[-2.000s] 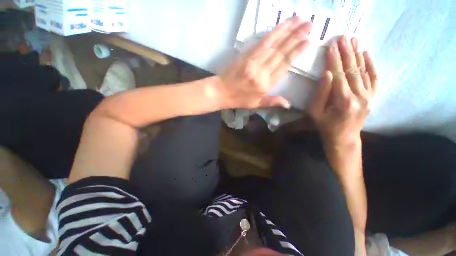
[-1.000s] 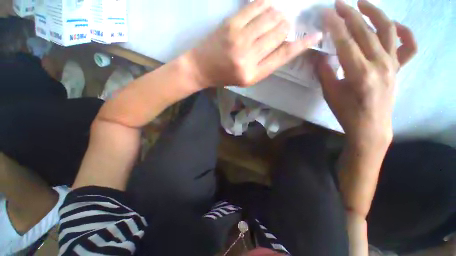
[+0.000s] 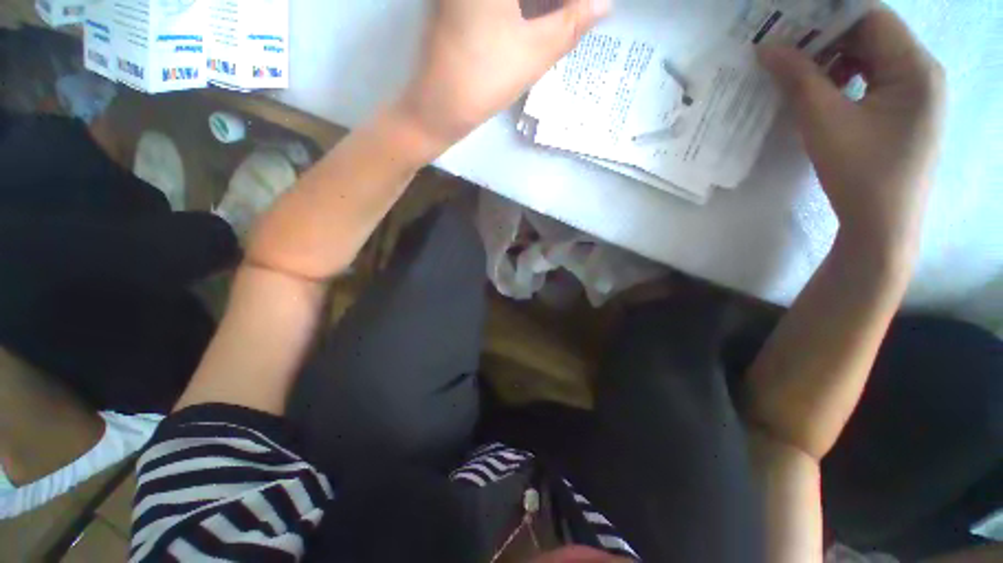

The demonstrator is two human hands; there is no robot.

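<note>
A stack of white printed leaflets lies slightly fanned near the table's front edge. Its top face shows fine grey print and a small curved dark mark. My right hand is at the upper right, its thumb and fingers pinching a leaflet with dark bars above the stack's upper right part. My left hand is at the top, left of the stack, partly cut off by the picture's edge. Its thumb points right; whether it holds anything cannot be told.
White product boxes with blue lettering stand at the upper left of the pale table. A crumpled plastic bag is below the table edge. A small pale roll is at the left. Another person's arm shows at the lower left.
My hands have moved up and apart from over the stack, uncovering a printed face with a curved mark. My right hand now pinches a leaflet at the upper right.
</note>
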